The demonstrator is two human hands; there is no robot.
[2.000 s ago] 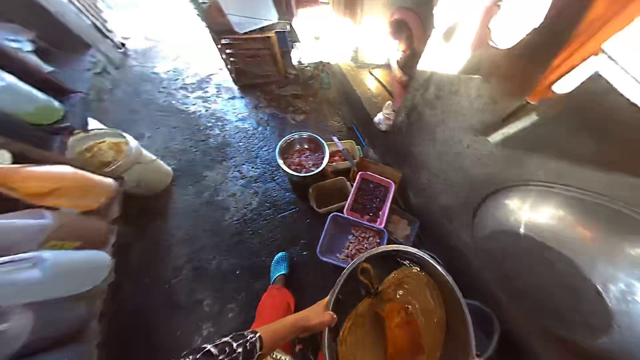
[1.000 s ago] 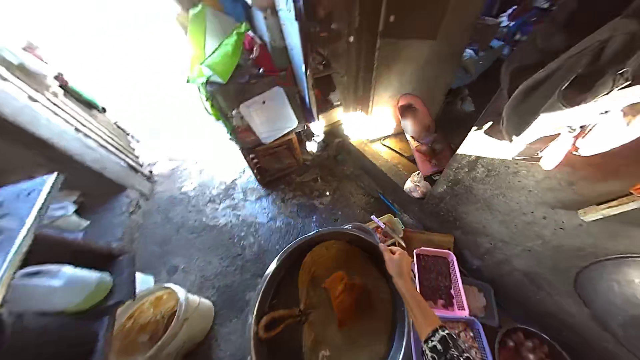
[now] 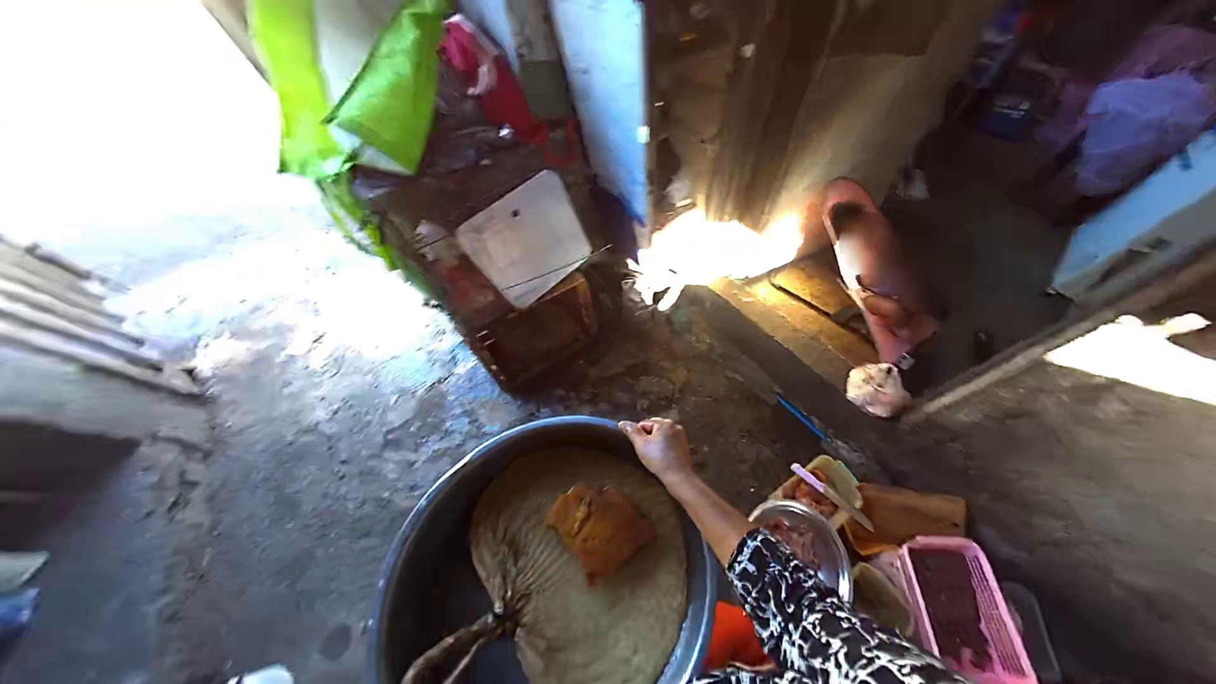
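Observation:
A large round metal basin (image 3: 404, 570) fills the lower middle of the view. My right hand (image 3: 658, 446) is closed on its far rim, with the patterned sleeve reaching in from the lower right. Inside the basin lies a full, tied cloth bag (image 3: 532, 513), its twisted neck toward the lower left. An orange-brown piece (image 3: 600, 530), whose material I cannot tell, rests on top of the bag. My left hand is out of view, and the near side of the basin is cut off by the frame.
Right of the basin stand a metal bowl (image 3: 836, 560), a pink plastic basket (image 3: 1007, 608) with dark contents, and a knife (image 3: 841, 499) over a small tub. A wooden crate (image 3: 537, 332) stands ahead. Beyond a sill, a person (image 3: 879, 275) is near the doorway.
The view has turned strongly. The tubs and baskets that were beyond the basin two seconds ago now lie to its right. My right hand stays at the basin's rim since one second ago.

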